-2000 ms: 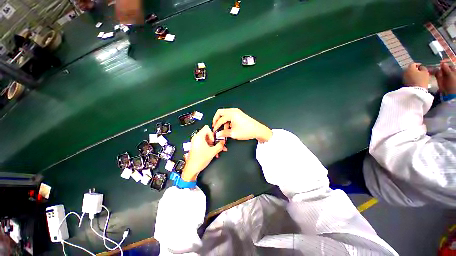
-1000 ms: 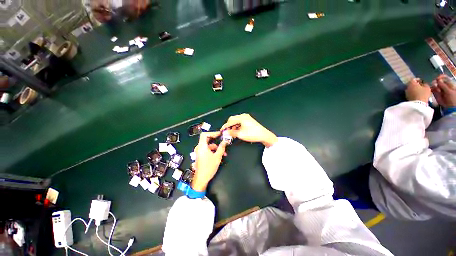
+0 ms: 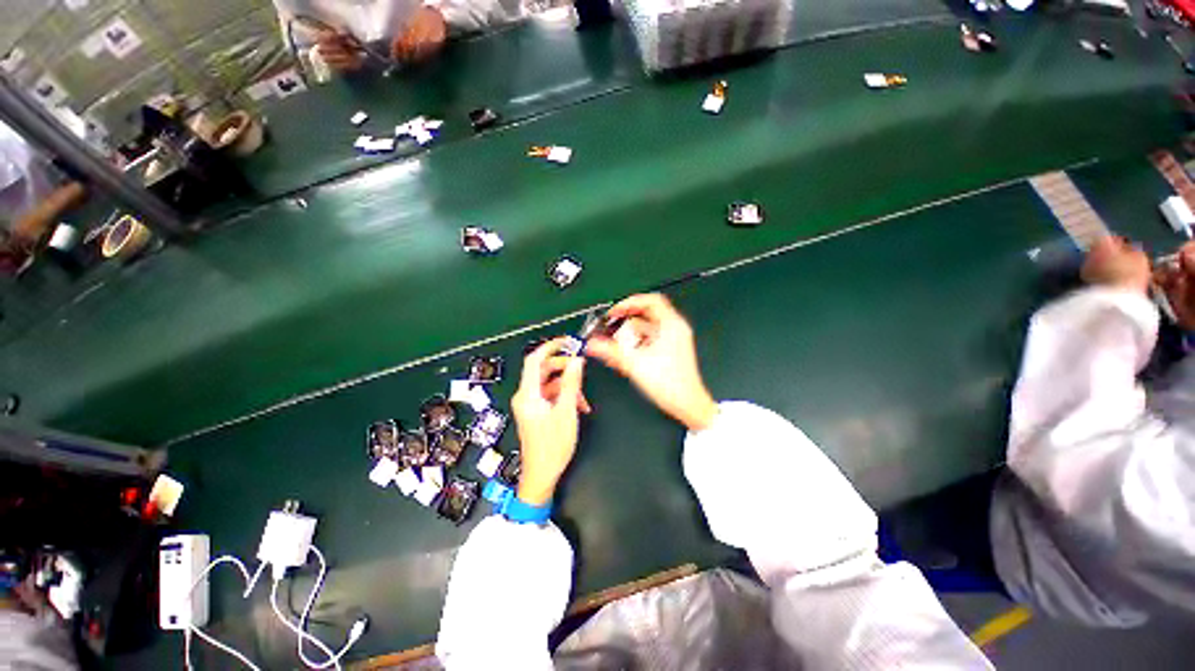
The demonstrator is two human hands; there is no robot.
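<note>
My left hand [image 3: 548, 417] and my right hand [image 3: 662, 357] meet near the belt seam. Their fingertips hold a small dark housing [image 3: 592, 325] with a pale piece at it; the fingers hide much of it, and the exact fit cannot be told. To the left on the bench lies a cluster of black squarish housings [image 3: 436, 416] with white flat pieces [image 3: 430, 485], likely batteries, beside them. Part of the cluster is hidden behind my left wrist. One housing with a white piece [image 3: 565, 271] lies on the belt just beyond my fingers.
More housings [image 3: 744, 214] and white pieces with orange tails [image 3: 557, 155] lie on the green belt [image 3: 629, 171]. A charger [image 3: 286, 537] and power strip [image 3: 184, 579] lie lower left. A person's sleeve [image 3: 1094, 433] is at right; another person's hands [image 3: 419, 36] are across the belt.
The view has shifted. A housing with a white piece now lies on the belt near the seam, just beyond my hands. The one farther up the belt no longer shows. My fingers hold a dark housing more upright.
</note>
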